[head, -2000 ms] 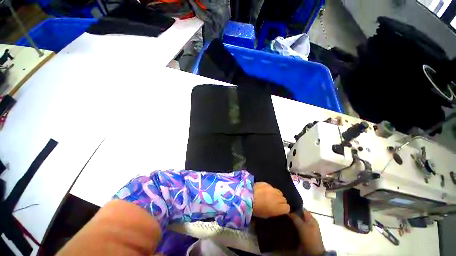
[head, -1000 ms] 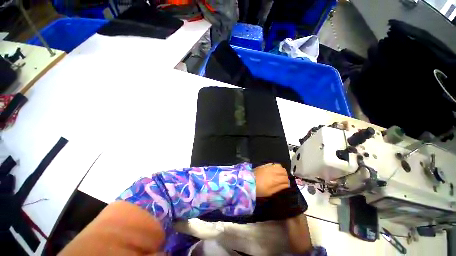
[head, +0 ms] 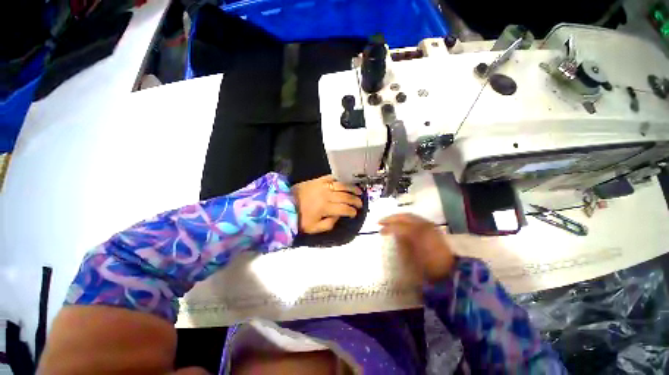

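Observation:
A black padded back panel (head: 246,157) with faint olive-grey bands lies lengthwise on the white table, its near right corner beside the needle area of the white sewing machine (head: 433,110). My left hand (head: 330,206) lies on this corner and holds it down, fingertips close to the presser foot (head: 381,187). The foot and needle are small and partly hidden by the machine head. My right hand (head: 419,243) is blurred, over the machine bed just right of the panel and apart from it; whether its fingers hold anything is unclear.
A smartphone (head: 493,208) and thread snips (head: 559,219) lie on the bed at right. A blue crate (head: 323,18) stands behind the table. Black strips (head: 42,311) are at the lower left. Clear plastic (head: 609,315) is at the lower right.
The view has shifted right and closer to the machine. The panel's near corner now lies beside the needle area. My right hand has come away from the panel's near edge onto the bed.

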